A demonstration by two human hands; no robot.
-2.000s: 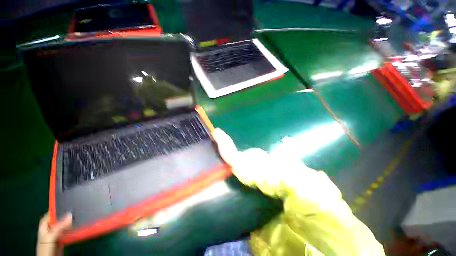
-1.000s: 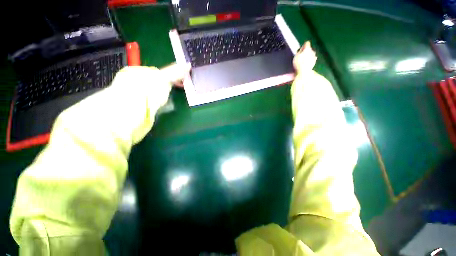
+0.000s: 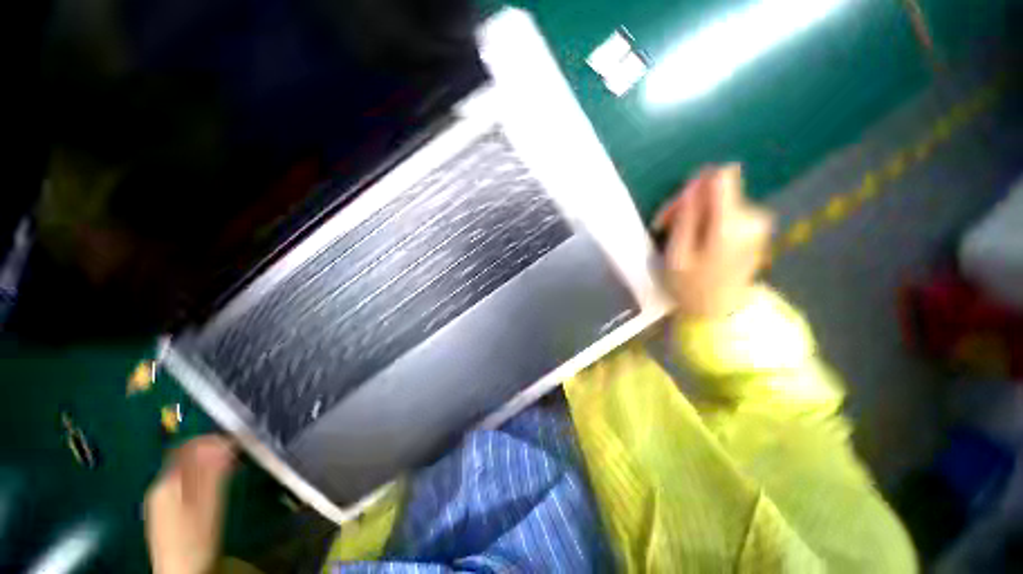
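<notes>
An open laptop (image 3: pixel 449 370) lies on a white foam pad (image 3: pixel 572 157) close in front of my body, slanted and blurred. Its keyboard is a streaked dark area and its screen is nearly black. My right hand (image 3: pixel 716 241) is just beyond the pad's right edge, fingers bunched, with something dark at the fingertips that is too blurred to name. My left hand (image 3: pixel 193 499) is low at the left, beside the pad's lower left edge, blurred; whether it holds anything cannot be told. Two small yellowish pieces (image 3: pixel 141 377) lie left of the pad.
A small dark piece (image 3: pixel 79 440) lies on the green bench at the far left. A small white item (image 3: pixel 617 62) lies beyond the pad at the upper right. The grey floor with a yellow-striped line (image 3: pixel 875 174) is at the right, with blurred red and white things beyond.
The laptop on its white pad has come from the back of the bench to close before me. Both hands have let go of the pad's sides. The red-bordered laptop is no longer distinguishable.
</notes>
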